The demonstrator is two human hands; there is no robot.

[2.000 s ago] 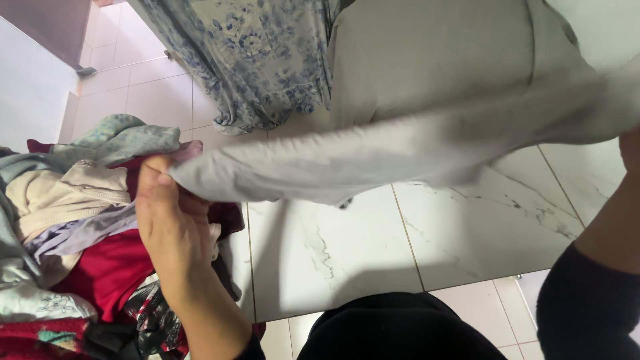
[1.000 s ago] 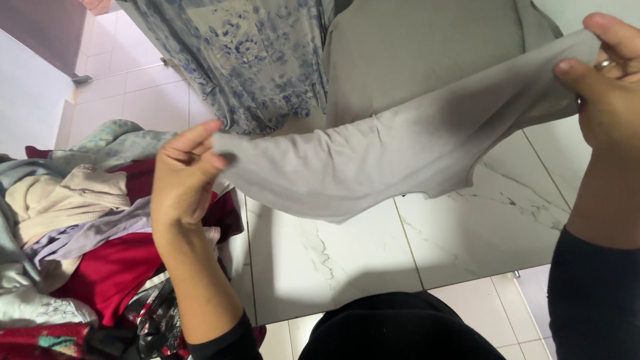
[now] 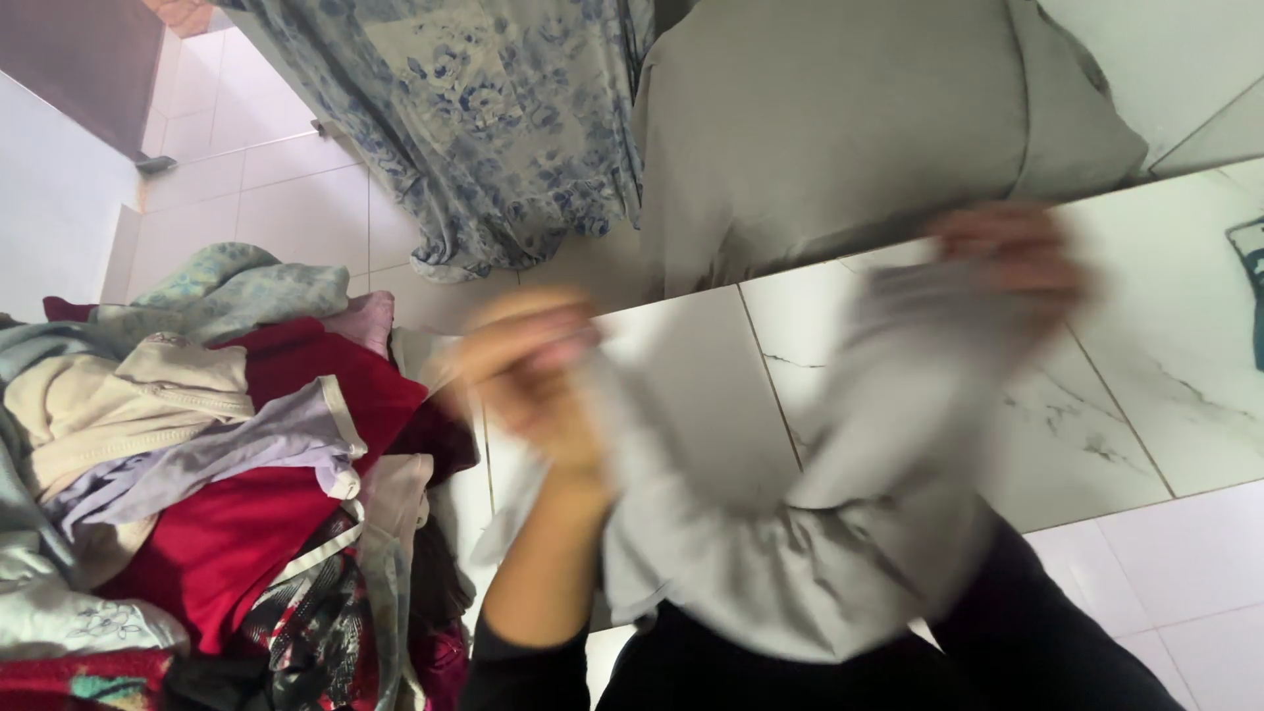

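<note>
A light grey cloth garment (image 3: 790, 573) hangs in a U-shaped sag between my two hands, over the marble-look tiled surface and against my dark clothing. One end is gripped by my left hand (image 3: 538, 375), blurred by motion, just right of the clothes pile. My right hand (image 3: 1017, 267), also blurred, clutches the bunched other end near the edge of a grey-covered piece of furniture. Blur hides the exact finger positions.
Mixed clothes, among them a red garment (image 3: 227, 553), a cream one (image 3: 128, 395) and a lavender one (image 3: 227, 454), are heaped at the left. A blue floral cloth (image 3: 494, 118) hangs beside the grey cover (image 3: 839, 128). A dark item (image 3: 1254, 286) lies at the right edge.
The grey garment was stretched nearly straight between my hands; now it sags in a deep curve. My hands have come closer together, the right one moving left.
</note>
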